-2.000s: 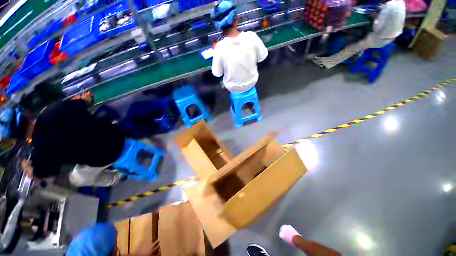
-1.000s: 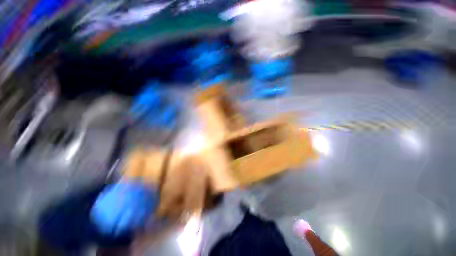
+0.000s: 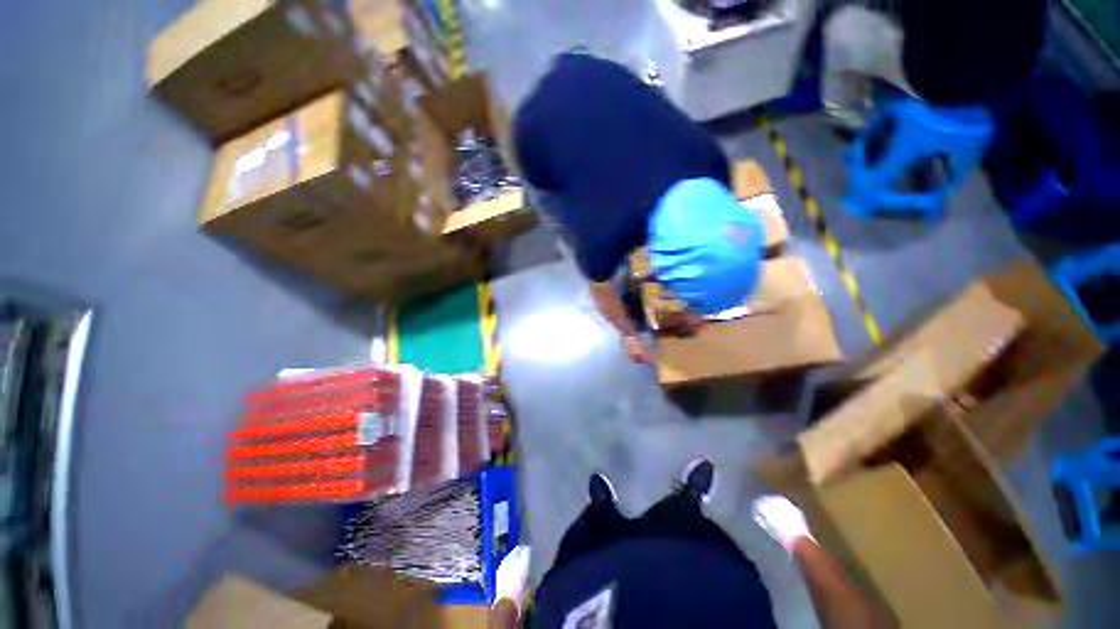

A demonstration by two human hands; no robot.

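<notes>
My right hand (image 3: 781, 522), in a white glove, hangs low right of my body and looks empty and loosely open, beside an open, empty-looking cardboard carton (image 3: 903, 528). My left hand (image 3: 512, 575), also white-gloved, is low left of my body, small and blurred, beside a blue tote (image 3: 501, 516). Nothing shows in it, but its fingers are unclear. Thin pale cable assemblies (image 3: 424, 535) lie in the tote. Behind it stands a tray stack (image 3: 319, 436) with orange-red rows and clear sides.
A helper in dark clothes and blue cap (image 3: 706, 246) bends over a carton (image 3: 749, 344) ahead. Closed cartons (image 3: 283, 172) stand upper left, near an open carton (image 3: 485, 215) of dark glossy bagged parts. Blue stools (image 3: 915, 160) stand right. Another carton (image 3: 246, 608) is lower left.
My view has swung left and down. The workbench has left the picture, the open cartons now lie at right, and the tray stack, tote and my left hand have come into view.
</notes>
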